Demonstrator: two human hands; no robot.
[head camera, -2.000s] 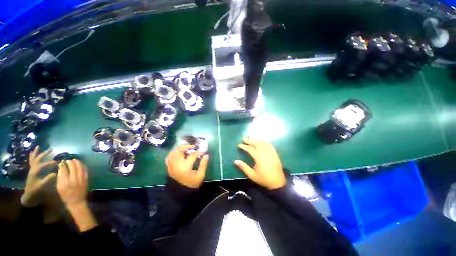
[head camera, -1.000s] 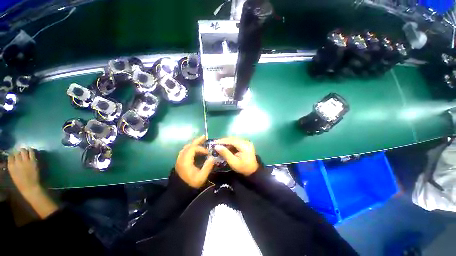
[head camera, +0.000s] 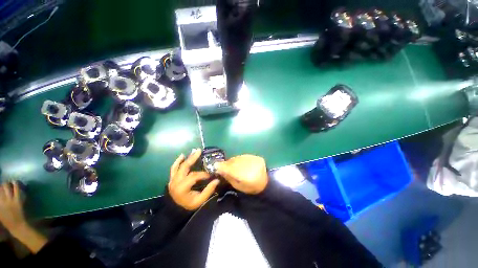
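Note:
A palm-sized round black and silver unit (head camera: 213, 159) is at the bench's front edge, between my two hands. My left hand (head camera: 189, 183) is beside it on the left, thumb and fingers spread; whether its fingertips touch the unit is unclear. My right hand (head camera: 242, 172) is over the unit's right side, its fingers bunched with the fingertips at the unit's top. Whether a small part is between those fingertips is too small to tell. The black screwdriver body (head camera: 235, 47) hangs over the right side of the white compartmented box (head camera: 198, 68).
A loose cluster of similar units (head camera: 82, 152) lies at left. One unit (head camera: 335, 103) lies right of the box. Dark stacked units (head camera: 361, 39) stand at back right. A blue bin (head camera: 367, 180) is below the edge. A coworker's hand (head camera: 15, 214) is at far left.
Two seconds ago my left hand was at the unit and my right hand was apart and empty. The hands then met around the unit; now the left fingers are more spread. The view has shifted right.

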